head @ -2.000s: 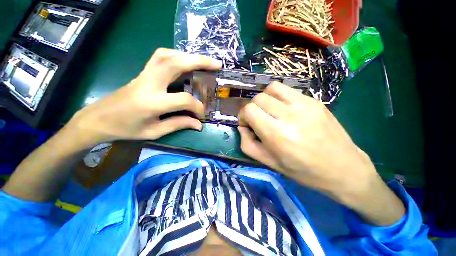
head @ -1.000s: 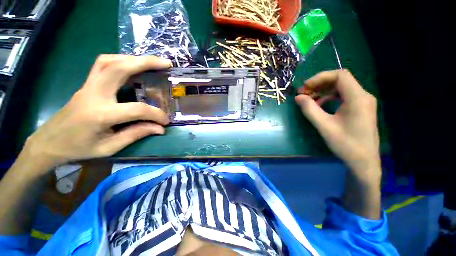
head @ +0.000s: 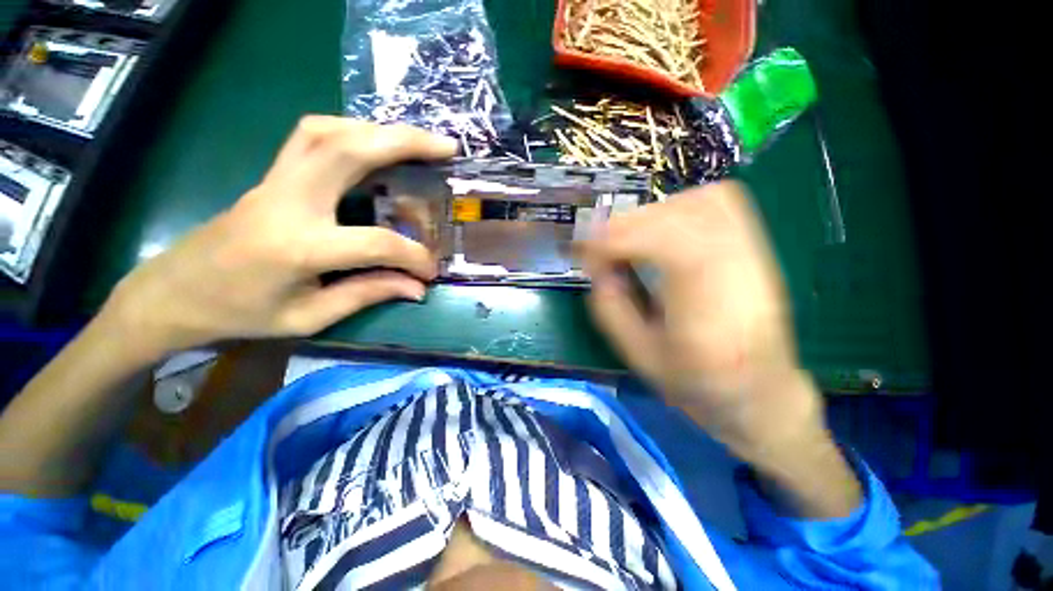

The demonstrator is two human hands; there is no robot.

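A silver-grey phone frame (head: 520, 245) lies level just above the bench's front part, open inner side up, with an orange patch and a dark strip inside. My left hand (head: 335, 231) grips its left end between thumb and fingers. My right hand (head: 693, 289) is blurred over the frame's right end, fingertips at its lower right part; whether it holds a small piece cannot be told. Gold slivers (head: 606, 133) lie heaped behind the frame, with dark pieces beside them. Dark slivers spill from a clear bag (head: 422, 69).
An orange-red bin (head: 733, 46) of tan slivers stands at the back. A green-ended packet (head: 771, 102) lies right of the heap, and a thin silver tool (head: 830, 185) lies farther right. A black tray (head: 116, 139) with phone frames is at left. The bench edge runs close to my body.
My right hand has moved left from beside the heap onto the frame's right end. My left hand keeps its grip on the frame. The whole view has shifted a little.
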